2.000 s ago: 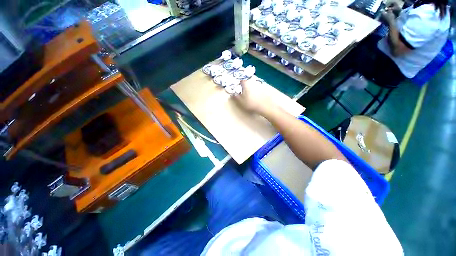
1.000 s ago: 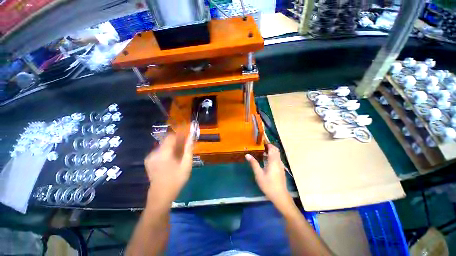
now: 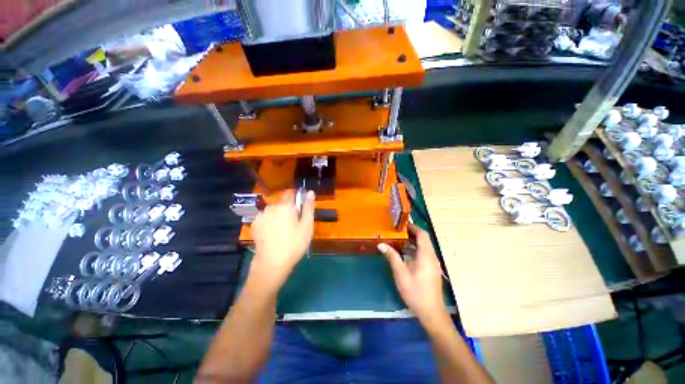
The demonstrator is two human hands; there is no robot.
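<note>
The orange press (image 3: 300,71) stands in front of me. Its middle plate (image 3: 342,127) is partway down the posts, with the rod showing above it. A metal ring part (image 3: 303,196) stands on edge at the black fixture (image 3: 324,180), its pale head in the fixture under the plate. My left hand (image 3: 282,231) grips the ring between thumb and fingers, which partly hide it. A black bar (image 3: 325,214) lies beside my fingertips. My right hand (image 3: 417,270) rests at the base's front right corner, fingers apart and holding nothing; its fingertips on the side are partly hidden.
Overlapping ring parts (image 3: 124,238) and a loose pile of pale heads (image 3: 56,201) lie at left. A cardboard sheet (image 3: 518,285) at right carries rows of parts. Stacked layers (image 3: 612,202) stand further right beside a post (image 3: 593,112). A blue crate (image 3: 574,358) is below.
The press's middle plate has come down from the top plate, showing the rod. My left hand has moved right and closer to the fixture. My right hand stays at the base corner.
</note>
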